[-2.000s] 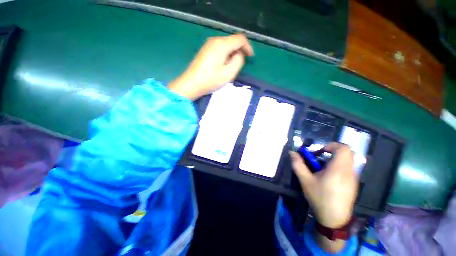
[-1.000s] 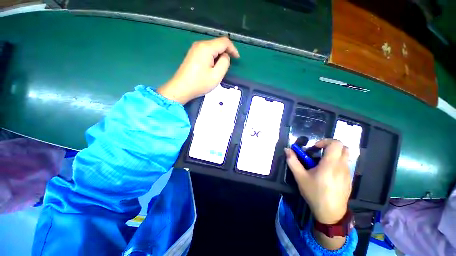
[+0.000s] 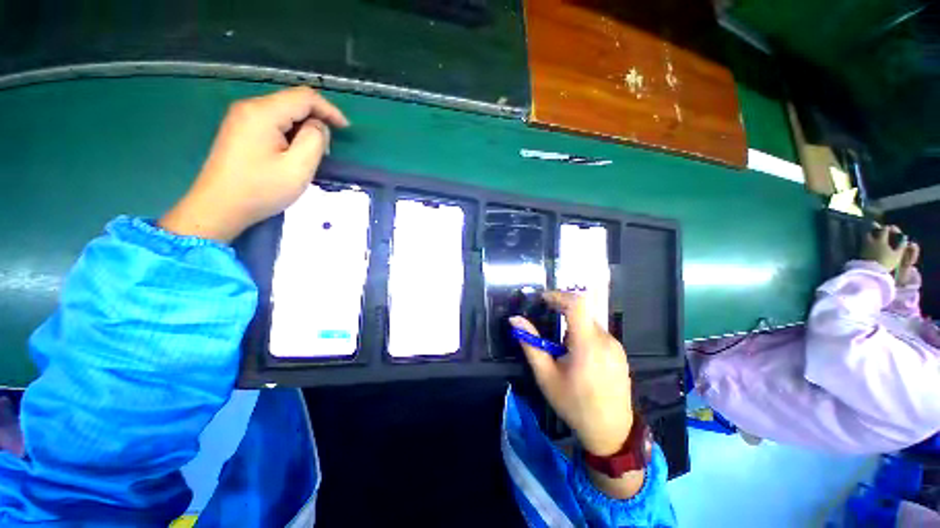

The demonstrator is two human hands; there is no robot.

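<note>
The black phone tray (image 3: 469, 376) lies on the green bench. It holds two phones with white screens, the leftmost (image 3: 320, 273) and the one beside it (image 3: 426, 278), then a phone with a dark screen (image 3: 515, 248), then another white-screened phone (image 3: 584, 253). The rightmost slot (image 3: 647, 289) is empty. My right hand (image 3: 582, 376) holds a blue pen (image 3: 538, 342) over the lower part of the dark phone and the phone to its right. My left hand (image 3: 258, 160) rests at the tray's back left corner, fingers curled, with nothing visible in it.
A thin white-and-black stick (image 3: 565, 158) lies behind the tray. A scuffed orange-brown board (image 3: 634, 83) lies at the rear. A neighbour in a pink smock (image 3: 825, 361) sits at the right, hands at a dark item. Part of another tray (image 3: 660, 438) shows below the bench edge.
The view has turned to the right, so tray and hands appear further left and the neighbour has come into view. My right hand stays over the dark phone with the blue pen.
</note>
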